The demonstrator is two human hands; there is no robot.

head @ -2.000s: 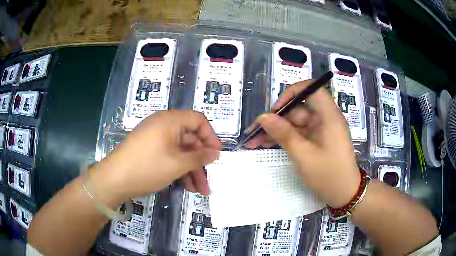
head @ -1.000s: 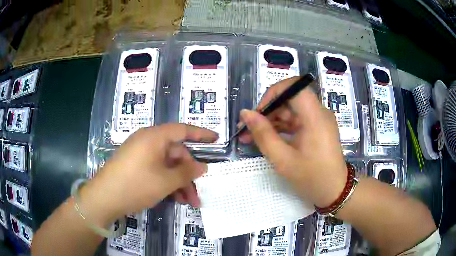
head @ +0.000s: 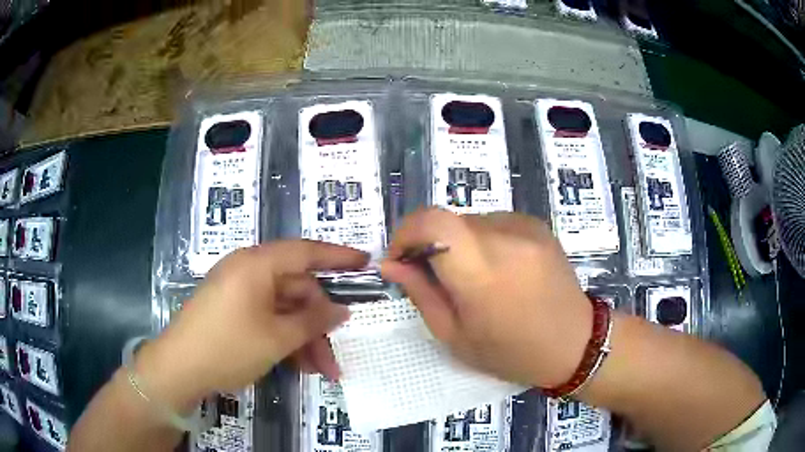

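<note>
The label sheet (head: 406,362), white with rows of tiny marks, is held at its left edge by my left hand (head: 256,305). My left index finger rests at the lower edge of the second retail pack (head: 340,190) of the upper row. My right hand (head: 490,287) holds the slim black tool (head: 424,252), mostly hidden in the fingers. Its fingertips are at the same pack's lower right corner, close to my left index fingertip. The packs lie in a clear blister tray (head: 402,159). A sticker at the tip cannot be made out.
Another group of packs (head: 33,300) lies at the left on the dark green mat (head: 110,265). A brown board (head: 176,66) and grey strip (head: 477,48) lie behind. At right are yellow-green sticks (head: 726,247), a perforated cylinder (head: 735,169) and a desk fan (head: 793,181).
My right hand has moved left and down to the pack's lower corner, and the black tool has tipped so less of it shows. The sheet has shifted left and down in view with my left hand.
</note>
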